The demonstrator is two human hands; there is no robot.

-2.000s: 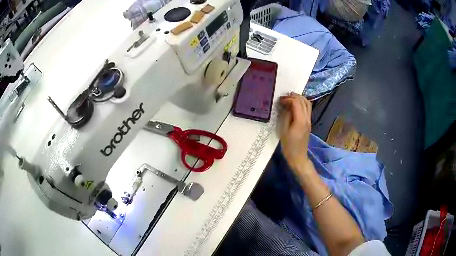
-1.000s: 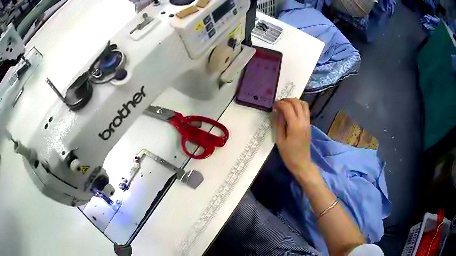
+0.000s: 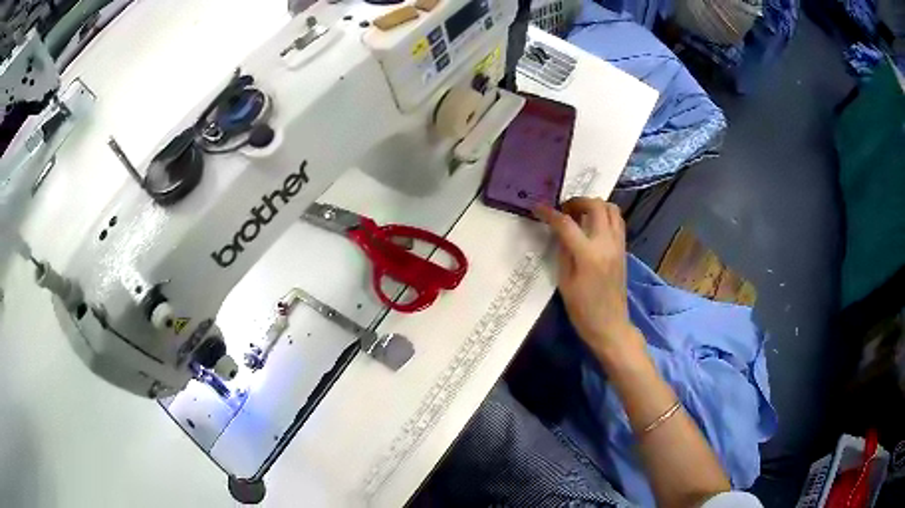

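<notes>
The smartphone [image 3: 531, 154] lies flat on the white table with a purple screen. My right hand [image 3: 593, 260] rests at the table's front edge, its index fingertip at the phone's lower edge; it holds nothing and its fingers are bent and partly apart. The white sewing machine [image 3: 298, 149] marked "brother" stands on the table, its needle area [image 3: 220, 385] brightly lit with no cloth under it. Red-handled shears [image 3: 412, 266] lie beneath the arm. The bent metal attachment [image 3: 327, 319] sits right of the needle. My left hand is not in view.
A printed ruler strip [image 3: 461, 365] runs along the table's front edge. Blue cloth [image 3: 685, 362] hangs beside my lap. More blue cloth [image 3: 650, 89] lies beyond the table's right end. A white basket with red items [image 3: 848, 476] stands at the lower right.
My right hand has shifted from beside the phone to its lower edge, and the index finger now extends toward the screen. The camera view has shifted slightly.
</notes>
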